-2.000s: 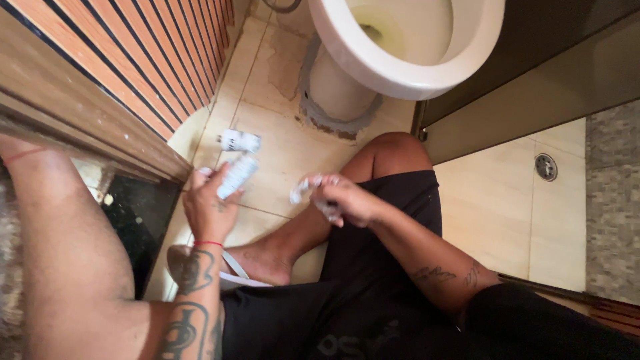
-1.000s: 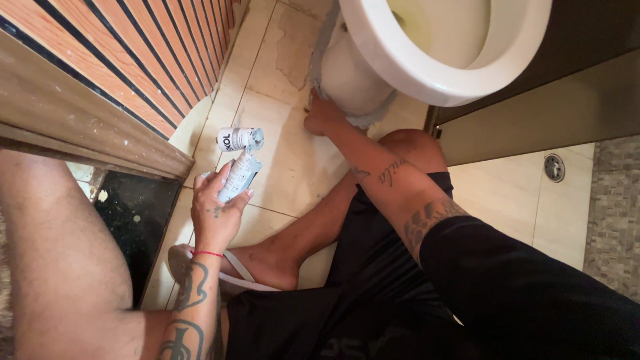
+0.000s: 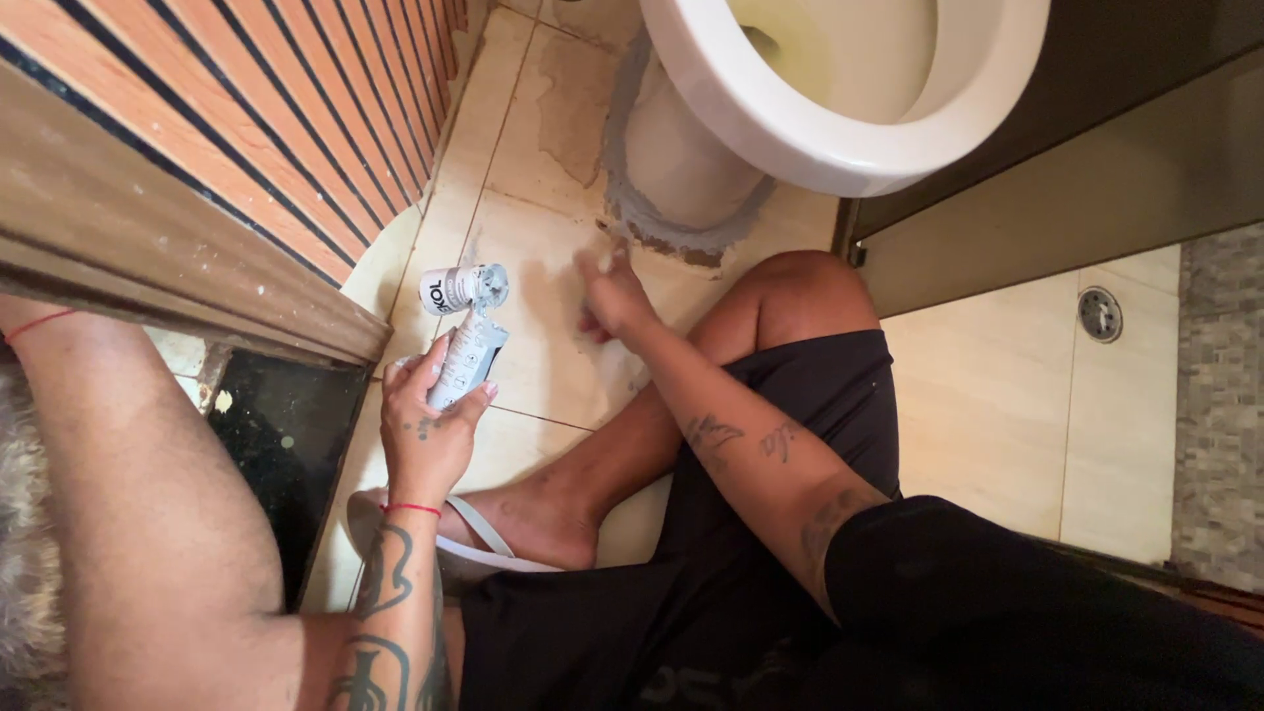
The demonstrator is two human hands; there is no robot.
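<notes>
My left hand (image 3: 432, 420) grips a pale tube-shaped container (image 3: 468, 363) whose torn upper end shows grey paste. Just above it, a white cylindrical container (image 3: 462, 288) with dark lettering lies on its side on the floor, grey paste at its right end. My right hand (image 3: 610, 294) is blurred over the tiles, a little below and left of the toilet base (image 3: 681, 148); its fingers look bent, and whether anything is in them cannot be told. Grey paste (image 3: 614, 168) rings the foot of the toilet, rough and brownish along its front edge.
The toilet bowl rim (image 3: 869, 163) overhangs the base. A slatted wood panel (image 3: 346, 128) and brown frame (image 3: 197, 237) stand at left. My bent knee (image 3: 810, 286) and sandalled foot (image 3: 533, 518) are close to the work area. A floor drain (image 3: 1099, 314) lies at right.
My right hand was touching the toilet base's left side a second ago and has drawn back toward me. My left hand keeps hold of the container.
</notes>
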